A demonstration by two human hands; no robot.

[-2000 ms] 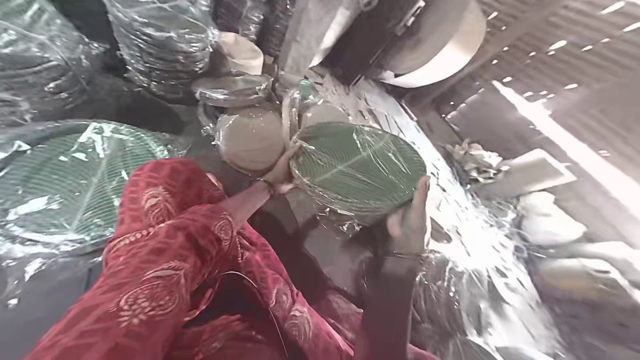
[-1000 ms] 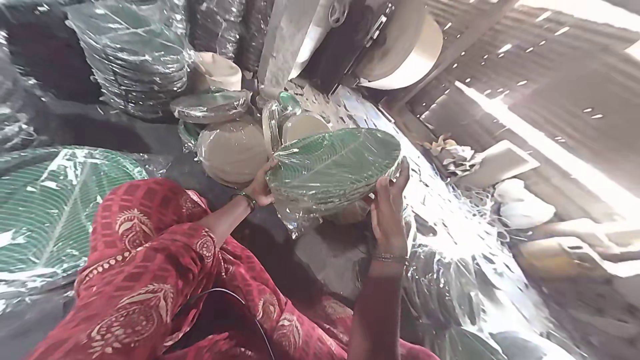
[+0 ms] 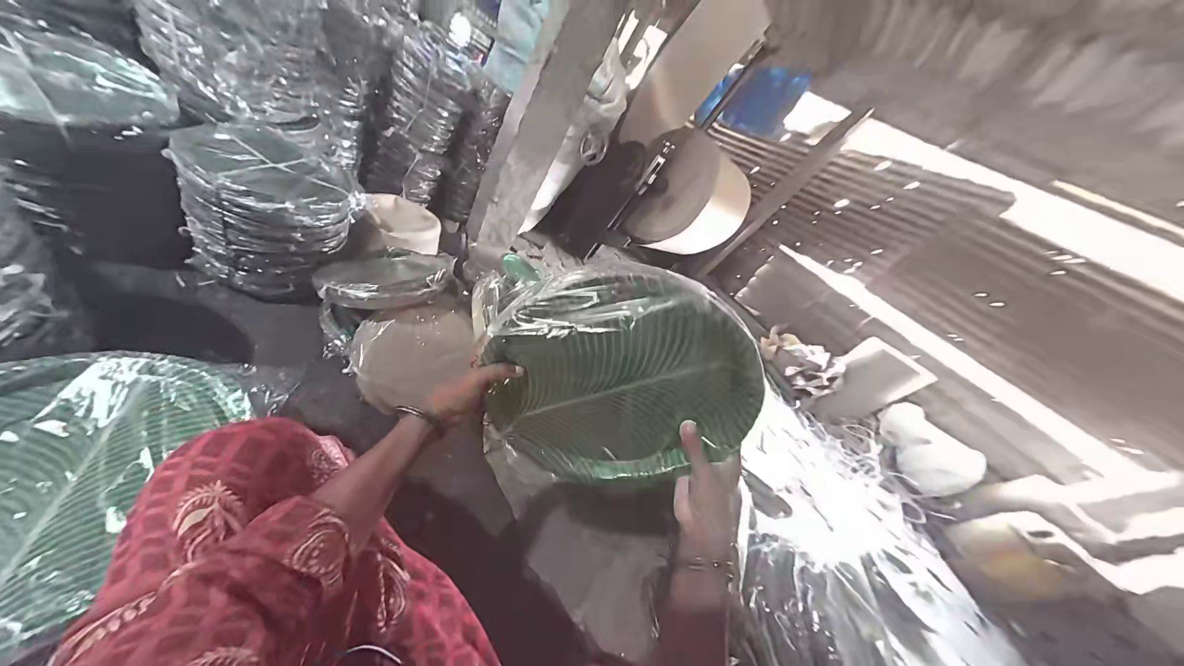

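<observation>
A stack of green leaf-patterned plates (image 3: 638, 379), partly wrapped in clear plastic film, is held between both hands. My left hand (image 3: 467, 393) grips its left edge with the thumb on top. At the lower right rim, my right hand (image 3: 708, 486) holds the stack, thumb on the upper face and the other fingers largely hidden beneath. Loose film (image 3: 564, 301) bunches along the far left side of the plates. Just left of my left hand stands a round tan disc or stack (image 3: 416, 351) in plastic.
Wrapped plate stacks (image 3: 259, 203) stand at the back left. A large wrapped green leaf-patterned stack (image 3: 102, 462) lies at the left beside my knee. Shiny plastic film (image 3: 823, 518) spreads at the right. A post (image 3: 532, 120) rises behind, near a round pale container (image 3: 694, 199).
The plate stack is tipped more toward the camera, showing more of its upper face. Both hands have stayed on it. The view has shifted.
</observation>
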